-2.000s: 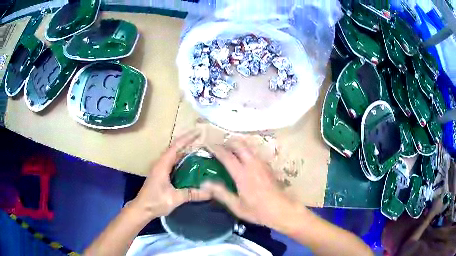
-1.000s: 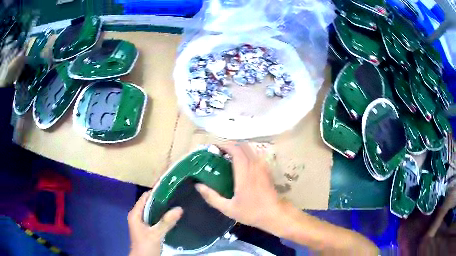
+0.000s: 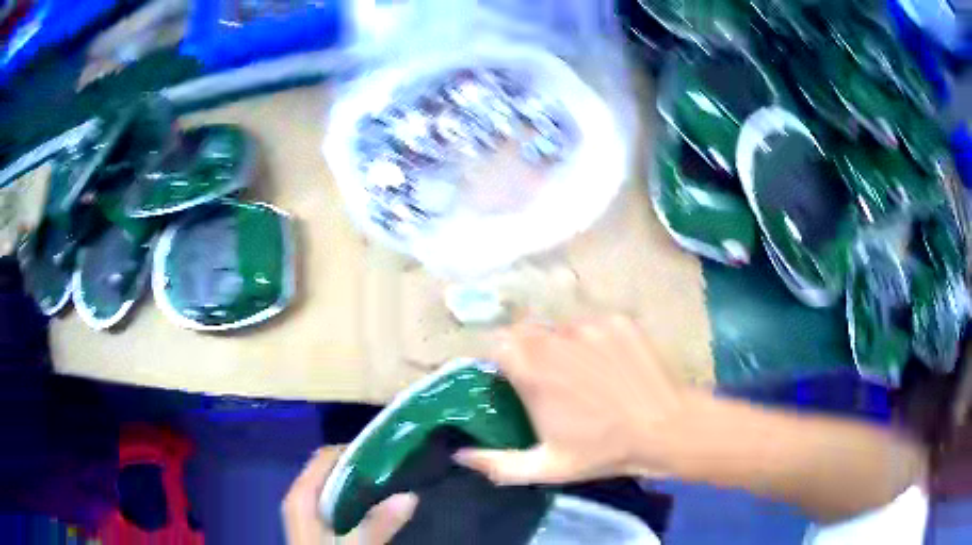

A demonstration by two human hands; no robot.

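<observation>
A green housing [image 3: 453, 410] with a pale rim and a dark inset panel is held tilted at the bench's front edge, cut off by the bottom of the picture. My left hand [image 3: 346, 506] grips its lower left side, thumb over the inside; the hand is partly cut off. My right hand [image 3: 581, 399] holds its upper right side, thumb over the dark panel, and hides that rim. A pale dish or pad [image 3: 476, 302] lies on the cardboard just beyond the housing. Small silvery fittings [image 3: 469, 128] lie in an open clear bag [image 3: 458, 250]; they are blurred.
Several green housings [image 3: 224, 266] lie on the cardboard mat [image 3: 341, 341] at left. A large pile of housings [image 3: 794, 202] covers the green bench [image 3: 778, 330] at right. Blue bins [image 3: 256, 37] stand behind. A red stool [image 3: 160, 479] is below left.
The view has shifted and blurred. Both hands have stayed on the housing since one second ago; two seconds ago they were closer together over it. The pale dish now shows beyond the right hand.
</observation>
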